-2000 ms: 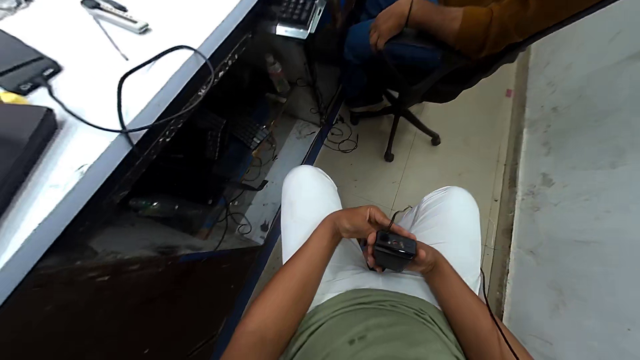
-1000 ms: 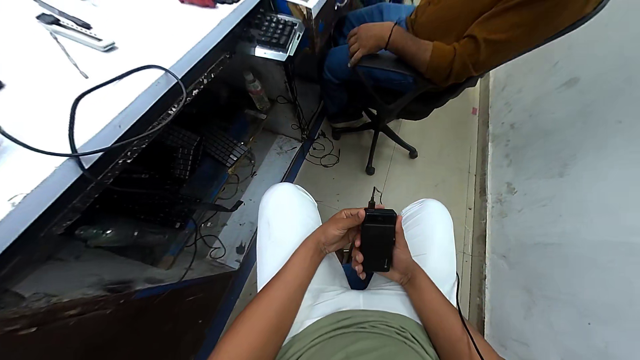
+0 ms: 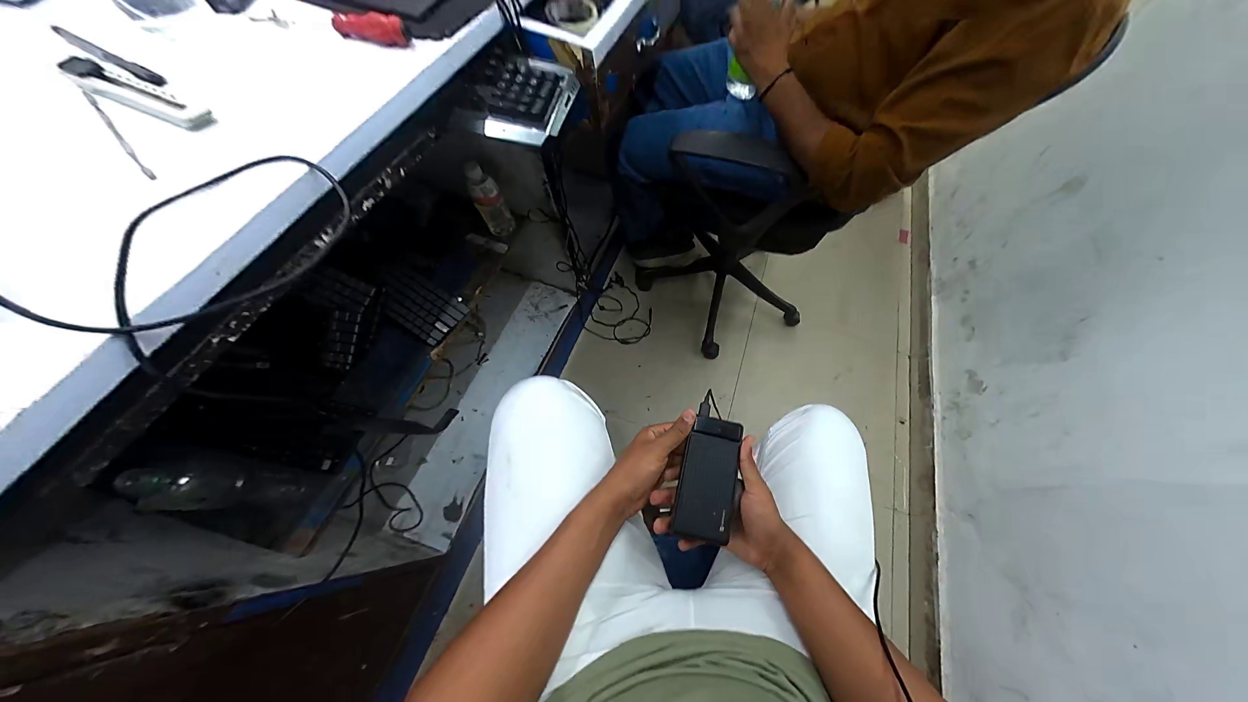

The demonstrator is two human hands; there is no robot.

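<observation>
A black rectangular device, like a power bank, lies between my two hands above my lap, its flat face up. A black cable plug sits at its far end. My left hand holds the device's left edge, with the thumb near the plug end and fingertips under it. My right hand grips the right edge, thumb along the side and fingers reaching beneath. Another black cable runs beside my right forearm.
On the left stands a white desk with a looped black cable over its edge. Keyboards and plastic bottles are underneath. Ahead, a person sits on a wheeled chair; a wall is at right.
The device, held tilted and partly covered two seconds ago, now shows its long face between my hands. The seated person's hand has lifted from the leg and now holds a bottle.
</observation>
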